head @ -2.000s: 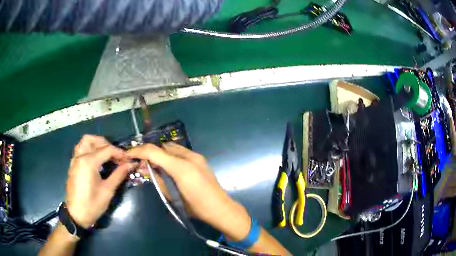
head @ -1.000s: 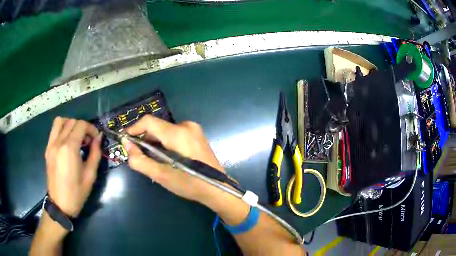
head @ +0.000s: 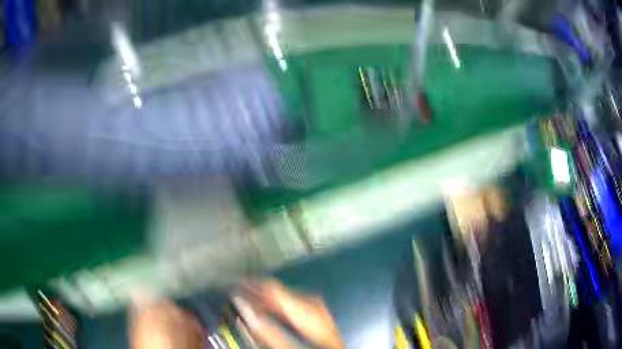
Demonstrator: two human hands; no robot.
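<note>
The picture is heavily blurred. My left hand (head: 160,324) is at the bottom edge, cut off by it, left of the circuit board assembly (head: 224,335). My right hand (head: 294,315) is at the board's right side, also cut off below. The board shows only as a dark streaked shape with yellow and white marks between the hands. Whether either hand holds something, and where the soldering iron is, cannot be made out. The grey extractor hood (head: 199,221) is above the board.
The ribbed duct (head: 170,126) crosses the upper left. The pale rail (head: 382,198) borders the green conveyor (head: 477,88), which carries a blurred assembly (head: 382,90). Yellow plier handles (head: 412,334), a dark box (head: 510,272) and a green spool (head: 560,167) are at right. Another streaked board (head: 58,320) is lower left.
The view has tilted upward, so the bench and my hands now sit lower in the picture and more conveyor and duct show. The image has become strongly blurred.
</note>
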